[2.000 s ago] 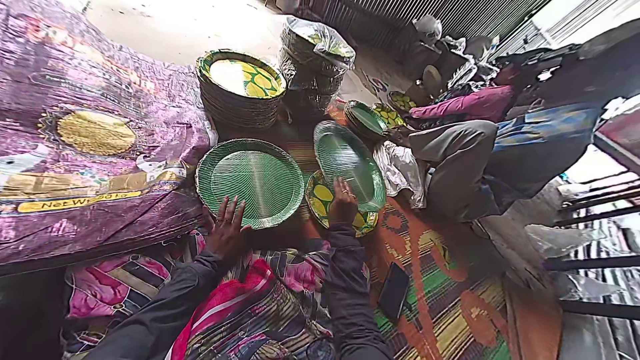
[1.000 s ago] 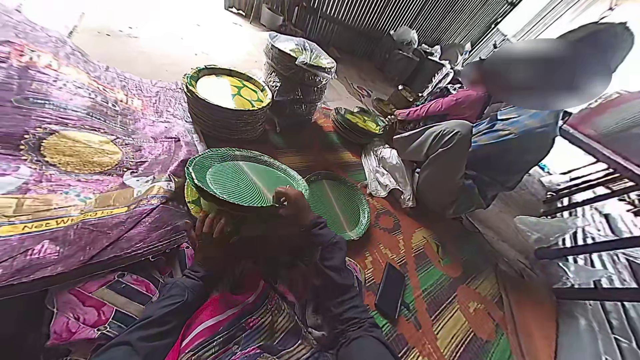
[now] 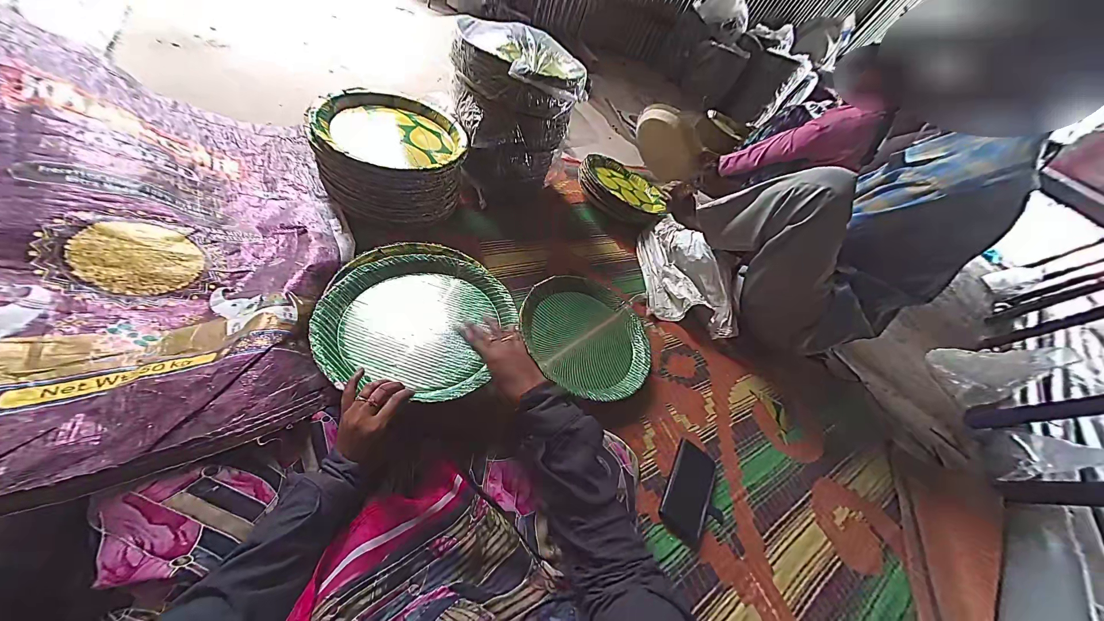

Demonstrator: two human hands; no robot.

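A round green ribbed tray (image 3: 405,332) lies in front of me, with a yellow-patterned rim showing beneath its far edge. My left hand (image 3: 373,418) touches its near rim, fingers spread and the thumb side raised. My right hand (image 3: 504,354) rests at its right side, fingertips over the inner surface. Another green round tray (image 3: 586,339) lies on the patterned mat just right of that hand. Neither hand is plainly closed on anything. Both trays show a glare or a light streak across the middle.
A tall stack of yellow-and-green round trays (image 3: 388,164) and a plastic-wrapped stack (image 3: 517,103) stand behind. A large purple sack (image 3: 155,233) is at left. A phone (image 3: 688,493) lies on the mat (image 3: 776,517). Another person (image 3: 793,207) sits at right beside a small tray stack (image 3: 623,190).
The green tray that was tilted up between my hands a second ago now lies flatter, over the yellow-patterned one. My right hand has moved from its rim onto its right side.
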